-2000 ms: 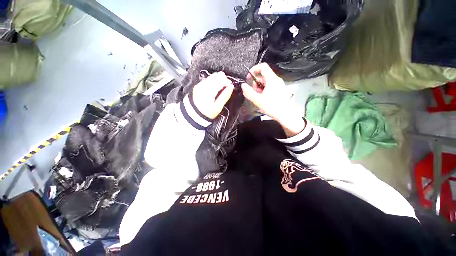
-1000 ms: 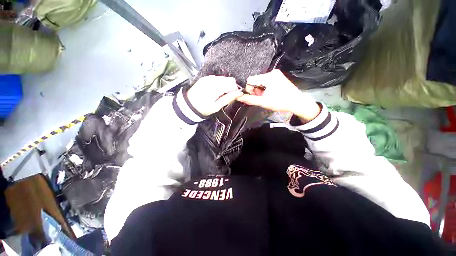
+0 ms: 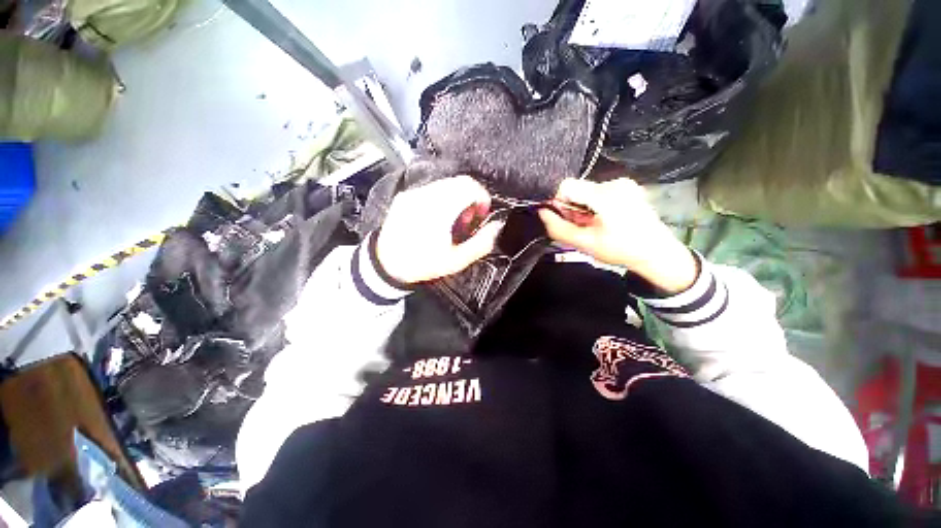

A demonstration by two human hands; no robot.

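Observation:
A dark grey denim garment (image 3: pixel 506 139) lies over the lap, its dark edge with a pale stitch line curving at the top. My left hand (image 3: pixel 439 227) grips the garment's edge at its left part. My right hand (image 3: pixel 614 229) holds the same edge to the right, with a small dark thin tool, perhaps thread snips (image 3: pixel 565 206), at its fingertips. A short stretch of seam with a pale line (image 3: pixel 524 203) runs between the two hands. A folded part with pale stitching (image 3: pixel 480 284) hangs below the hands.
A heap of dark denim garments (image 3: pixel 196 361) lies at left. A black plastic bag (image 3: pixel 671 113) with a white paper sheet (image 3: pixel 631 21) is at the top. A woven sack (image 3: pixel 815 134) is at right, above a green cloth (image 3: pixel 748 268). A metal bar (image 3: pixel 310 62) crosses the upper left.
My hands, which were close together, have moved apart, the right one to the right. The garment's upper part is spread wider, and the seam between the hands now shows.

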